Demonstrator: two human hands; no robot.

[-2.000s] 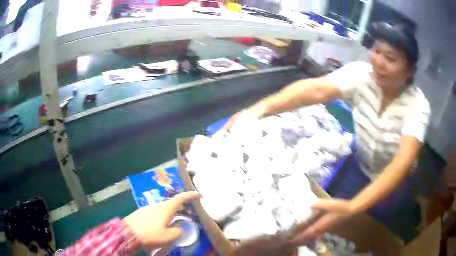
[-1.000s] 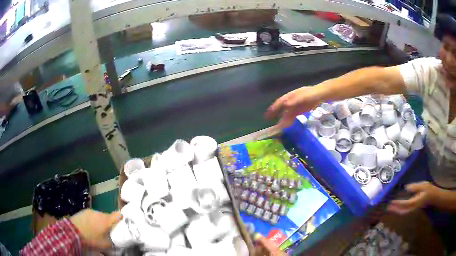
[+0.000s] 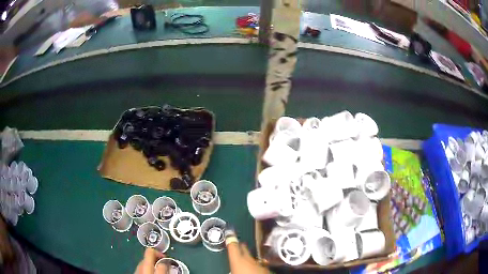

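Note:
Several white motor housings stand on the green bench top, most open end up with a silver or grey centre, such as the housing (image 3: 138,209). One housing (image 3: 184,227) shows a spoked white face. My left hand (image 3: 150,262), cut off by the bottom edge, is beside a housing (image 3: 174,266) at the bottom; its grip is unclear. My right hand (image 3: 242,258), also cut off, has a fingertip against the right side of another housing (image 3: 214,234). A cardboard tray (image 3: 260,235) heaped with white housings stands at the right.
Black plastic parts (image 3: 166,134) lie in a low cardboard tray (image 3: 134,174) behind the housings. A chipped white post (image 3: 279,69) rises behind. Printed sheets with small motors (image 3: 409,200) and a blue crate (image 3: 447,182) are at right; more white cups (image 3: 16,187) at far left.
The view has swung left. The heaped cardboard tray has left the printed sheets and now stands beside the standing housings. My hands have left the tray. The co-worker is out of view.

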